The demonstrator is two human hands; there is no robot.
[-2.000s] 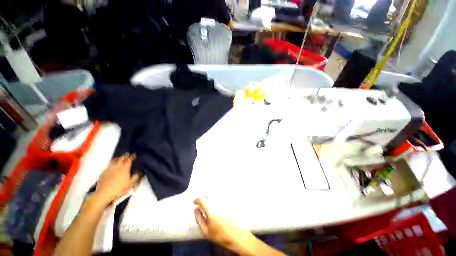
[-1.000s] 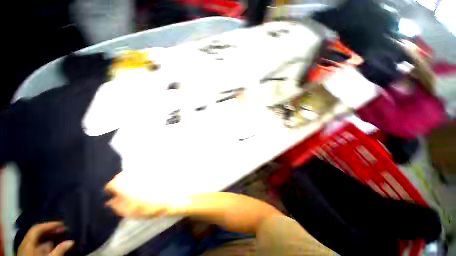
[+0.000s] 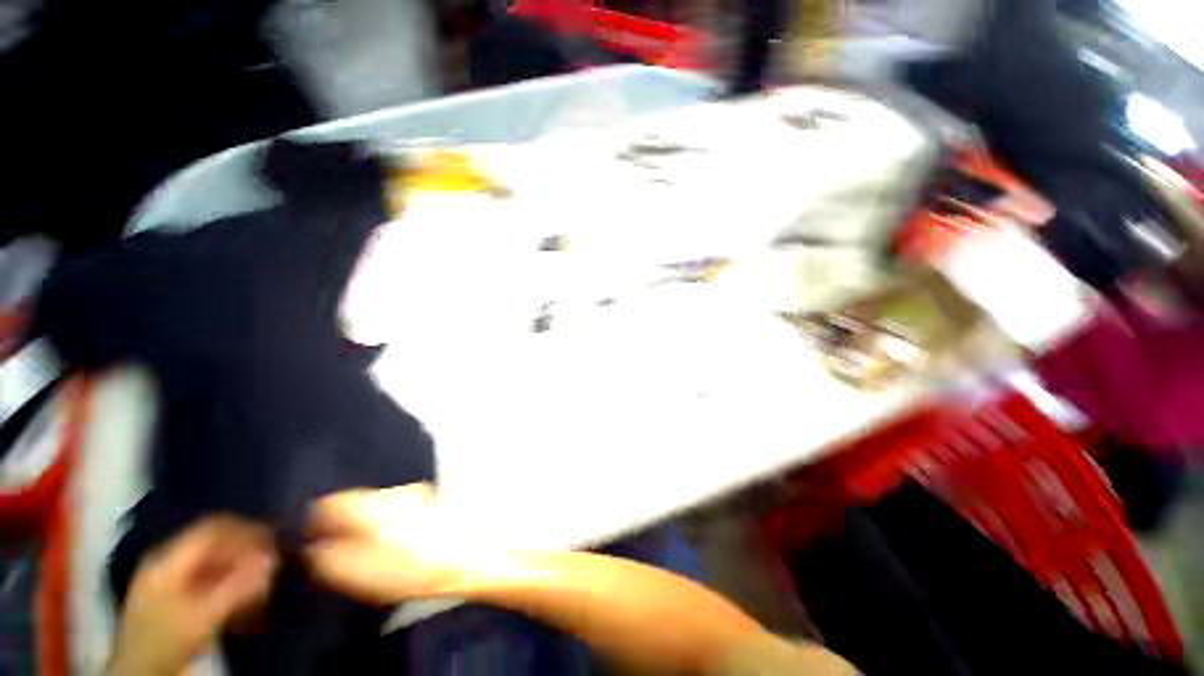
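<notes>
A large black garment piece (image 3: 251, 357) lies over the left part of the white table and hangs over its near edge. My left hand (image 3: 211, 574) is at the cloth's near end at the lower left, fingers bent on it. My right hand (image 3: 363, 541) is just beside it, fingertips at the black cloth. Both hands are blurred, but each appears to pinch the cloth. The white sewing machine (image 3: 739, 172) stands beyond, with a yellow part (image 3: 449, 172) at its left end.
A pale blue-grey trough (image 3: 581, 106) edges the table's far side. A tan tray (image 3: 911, 330) with small items is at the machine's right end. A red basket (image 3: 1043, 502) with black cloth is at the lower right. An orange-red basket edge (image 3: 60, 528) is at the left.
The view first swung right, then slightly back left. My right hand moved from the bare table to the cloth's near end. My two hands have come close together there.
</notes>
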